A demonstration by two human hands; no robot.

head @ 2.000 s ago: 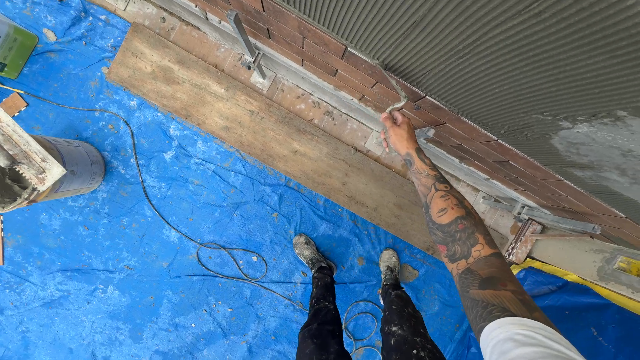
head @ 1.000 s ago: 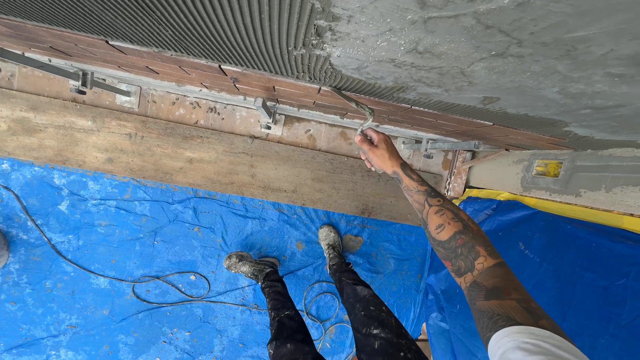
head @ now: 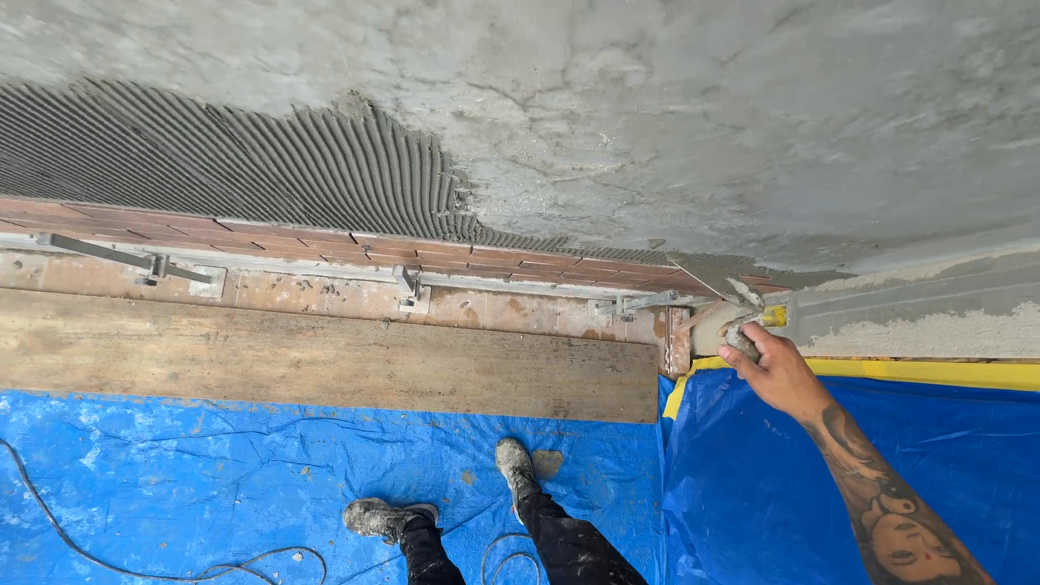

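My right hand (head: 768,361), at the end of a tattooed forearm, grips the mortar-smeared handle of a trowel (head: 705,279). The trowel's thin blade points up and left, close to the wall at the right end of the ridged strip. Grey combed adhesive (head: 325,166) covers the left part of the wall and narrows to the right above rows of brown brick tiles (head: 341,244). Smoother grey render (head: 650,122) spreads above it. My left hand is not in view.
Metal brackets (head: 150,266) stand along the wall base beside a long wooden board (head: 325,357). Blue plastic sheeting (head: 244,455) covers the floor, with a dark cable (head: 57,532) on it. Yellow tape (head: 918,372) edges more sheeting at right. My mortar-stained shoes (head: 513,465) stand on the sheet.
The view has swung far to the right along the wall; the bucket at left has gone out of view. My right hand, still holding the trowel, has moved right to near the corner.
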